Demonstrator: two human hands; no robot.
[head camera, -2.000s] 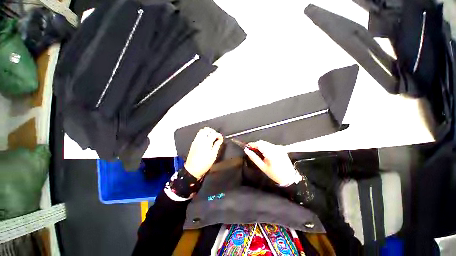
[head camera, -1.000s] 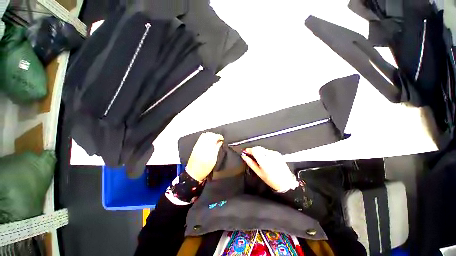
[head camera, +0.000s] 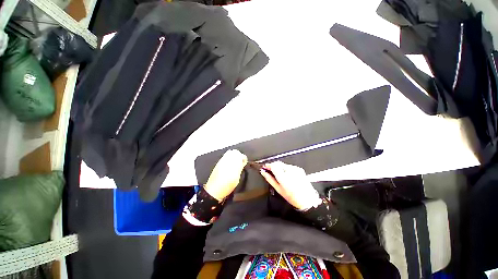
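A black zippered panel (head camera: 295, 148) lies across the table's front edge, its silver zipper slanting up to the right and its right end folded up. My left hand (head camera: 225, 173) is closed on the cloth near the zipper's left end. My right hand (head camera: 289, 182) is just right of it, its fingertips closed around a small dark, reddish item, perhaps thread snips, at the zipper's left end. The fingertips of both hands nearly touch. The item's full shape is hidden by my fingers.
Stacked panels (head camera: 123, 87) with two silver zippers lie at the table's left. Hanging panels (head camera: 449, 71) and a slotted strip (head camera: 377, 57) are at the right. A blue crate (head camera: 136, 218) stands below left. A pale stool (head camera: 390, 231) bears a zipper strip. Green sacks (head camera: 27, 90) are at far left.
The whole view has shifted, so the table sits slightly lower. Both hands stay at the zipper's left end. The reddish pointed item seen between the hands earlier now shows less.
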